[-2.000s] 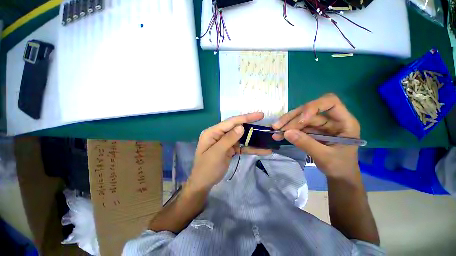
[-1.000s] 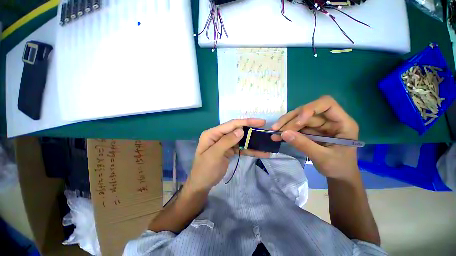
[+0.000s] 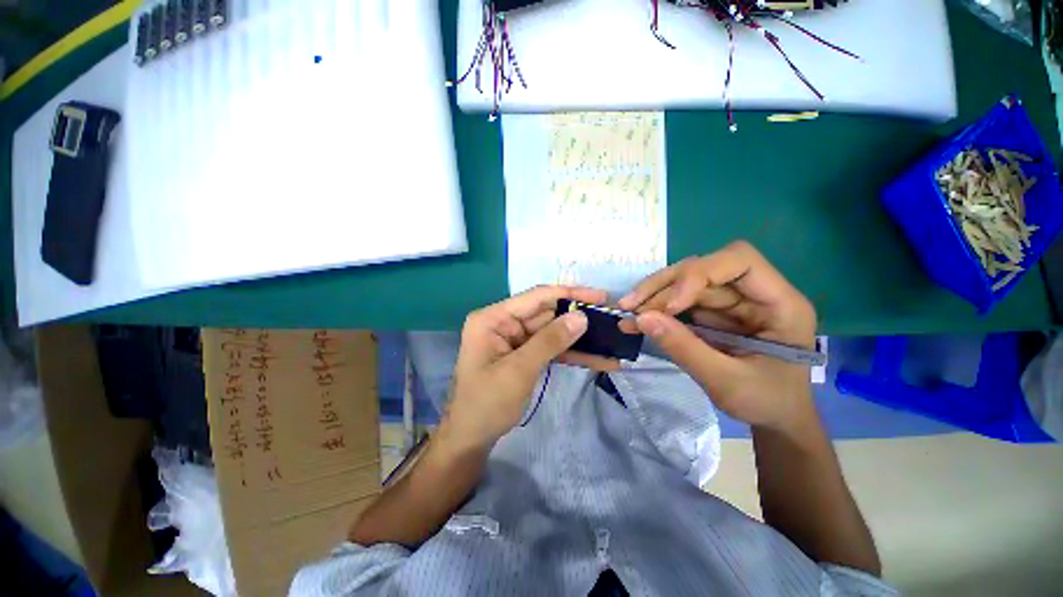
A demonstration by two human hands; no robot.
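Observation:
My left hand [image 3: 509, 357] holds a small black wired flat module [image 3: 609, 335] by its left end, thumb on its face. A thin dark lead hangs below my left hand. My right hand [image 3: 725, 332] holds slim grey tweezers [image 3: 758, 344], their tip at the module's upper edge. A small pale yellow bit shows near my left thumb, at the module's upper left. The white liner sheet [image 3: 606, 192] with rows of pale yellow adhesive pieces lies just beyond my hands.
White foam boards [image 3: 297, 152] lie left, with a black housing [image 3: 77, 198] and a row of components [image 3: 181, 26]. Wired modules [image 3: 746, 9] lie on the back foam. A blue bin [image 3: 973, 222] of cream strips stands right. A cardboard box [image 3: 291, 443] is below left.
The module has tilted in my fingers and my left thumb has moved onto its face, over part of the pale strip. My right hand and the tweezers have shifted slightly left and tilted downwards.

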